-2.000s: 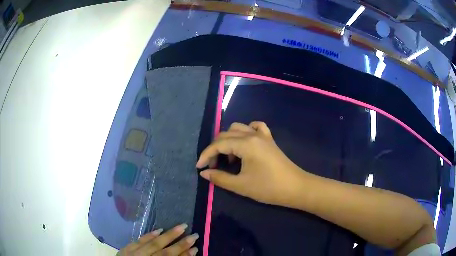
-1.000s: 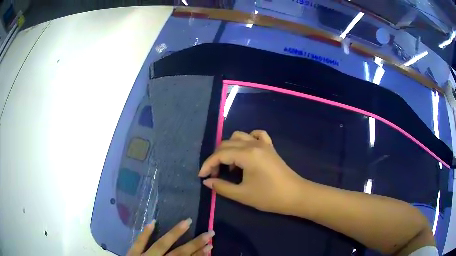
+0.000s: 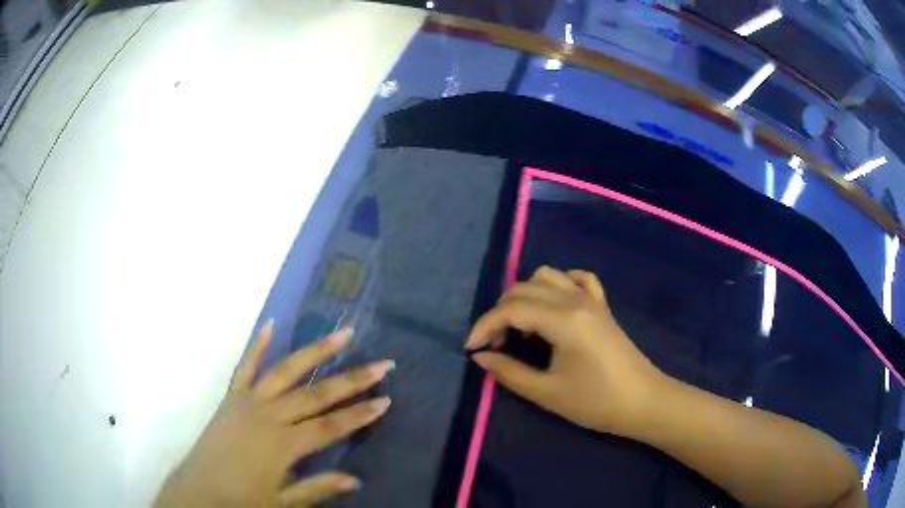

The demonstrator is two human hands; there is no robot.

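A grey cloth piece [image 3: 437,228] lies on the dark cut panel [image 3: 595,134] at its left end, over the bluish clear template [image 3: 298,248]. A pink edge line [image 3: 655,208] runs over the dark cloth and turns down at a corner beside the grey piece. My right hand [image 3: 571,347] pinches a bit of dark cloth between thumb and forefinger at the grey piece's right edge. My left hand [image 3: 288,422] is flat with fingers spread, its fingertips on the grey piece and clear sheet. Whether a pin is in the right fingertips cannot be seen.
The white worktable [image 3: 149,248] extends at the left. A brown hinge band [image 3: 635,74] crosses behind the cloth, with glossy clear sheet beyond it. Coloured patches show through the template left of the grey piece. White light streaks lie on the sheet.
The view has shifted, so the template appears further right. My left hand has come further into view and spread its fingers over the grey piece's left side. My right hand keeps its pinch.
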